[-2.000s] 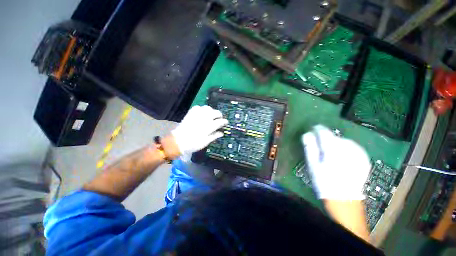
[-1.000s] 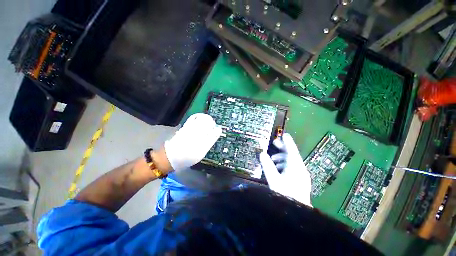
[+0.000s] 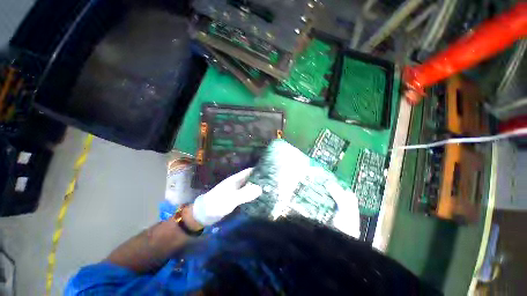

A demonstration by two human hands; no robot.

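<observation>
My left hand (image 3: 226, 199) in a white glove grips the left side of a circuit board (image 3: 294, 185). The board is raised above the mat, tilted and blurred, with a bright glare on it. My right hand (image 3: 345, 209), also gloved, holds the board's right side; my head hides part of it. A black solder pallet (image 3: 237, 133) with orange-brown clips lies flat on the green mat behind the board. Two smaller circuit boards lie on the mat to the right, one nearer the pallet (image 3: 328, 147) and one near the table edge (image 3: 370, 179).
Two shallow black trays of green pieces (image 3: 306, 72) (image 3: 361, 89) stand at the back. Stacked pallets (image 3: 248, 34) are at the upper middle. A large black tote (image 3: 121, 75) is on the left. A red-orange wrapped post (image 3: 462, 52) and a conveyor (image 3: 425, 167) are on the right.
The circuit board has been lifted out of the pallet and moved right and towards me, held in both hands. The pallet now shows its dark inside. The view has shifted to the right.
</observation>
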